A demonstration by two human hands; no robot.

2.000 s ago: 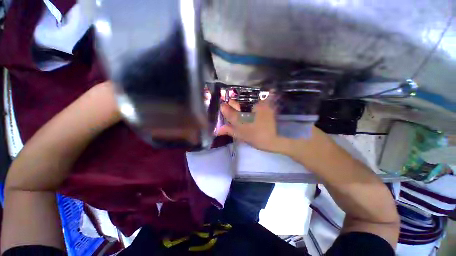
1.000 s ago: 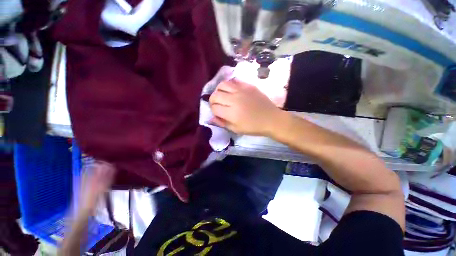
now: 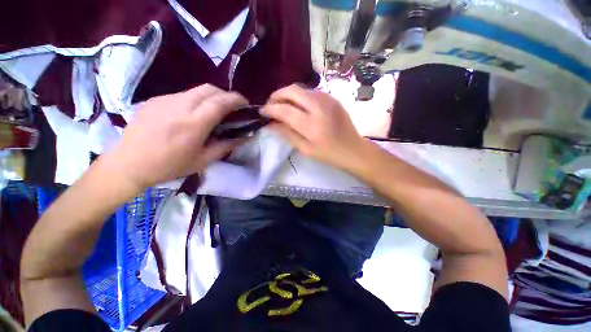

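Observation:
The maroon garment body (image 3: 278,45) lies across the table left of the needle, with a white V-shaped mark near the top. My left hand (image 3: 185,130) and my right hand (image 3: 311,123) pinch a dark maroon edge (image 3: 240,123) of the cloth between their fingertips, close together. A white panel (image 3: 236,175) hangs below this edge, between the hands and over the table's front. Some of the fingertips are hidden by the cloth. The sewing machine's presser foot and needle area (image 3: 366,78) is just right of my right hand, apart from it.
The white machine head (image 3: 505,58) with a blue stripe is at upper right. A black pad (image 3: 440,107) lies on the bed. A small green and white box (image 3: 551,172) stands at the right. A blue crate (image 3: 120,259) is at lower left; striped pieces (image 3: 551,285) are piled lower right.
My left hand has come up from the lower left onto the cloth beside my right hand. The maroon garment is spread further left and up, its V mark now nearer the middle.

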